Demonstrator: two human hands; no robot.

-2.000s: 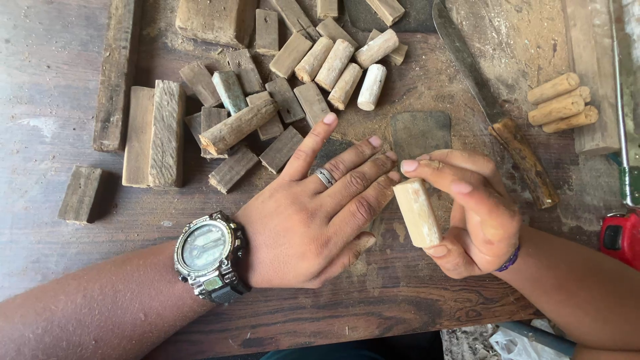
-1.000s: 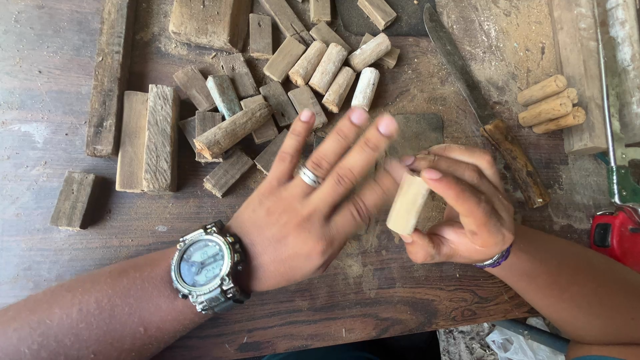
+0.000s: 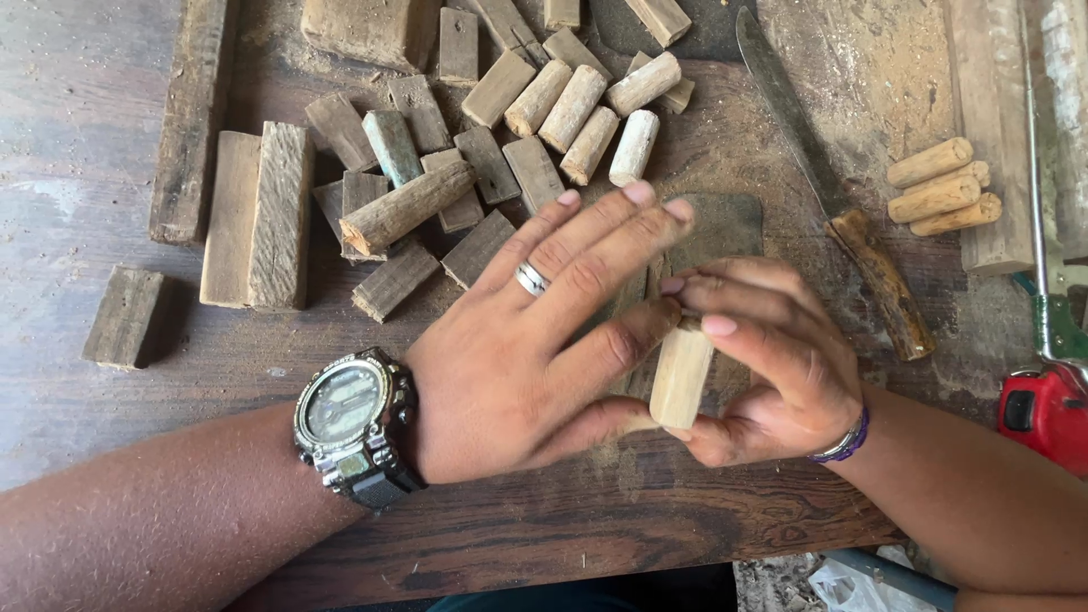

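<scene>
A short, pale wooden cylinder (image 3: pixel 682 376) is held by its ends between the fingers and thumb of my right hand (image 3: pixel 765 365). My left hand (image 3: pixel 552 340), palm down with fingers spread, lies beside it; its index finger and thumb are close to the cylinder, and whether they touch it I cannot tell. Beyond my left fingertips lie several short round wood pieces, one of them whitish (image 3: pixel 634 148), and small rectangular wood blocks (image 3: pixel 396 279). A longer round stick (image 3: pixel 408 206) rests across some blocks.
A knife (image 3: pixel 880 280) with a wooden handle lies right of centre. Several peeled sticks (image 3: pixel 935 197) are stacked near a long board (image 3: pixel 990 127). A red tape measure (image 3: pixel 1041 416) and a green-and-metal tool (image 3: pixel 1054 319) lie at the right. Larger blocks (image 3: pixel 280 217) and a beam (image 3: pixel 194 119) lie left.
One second ago my left hand was blurred, its fingers raised and pointing more upward; now they reach further right, beside the cylinder. My right hand still holds the cylinder, which now stands more upright in view.
</scene>
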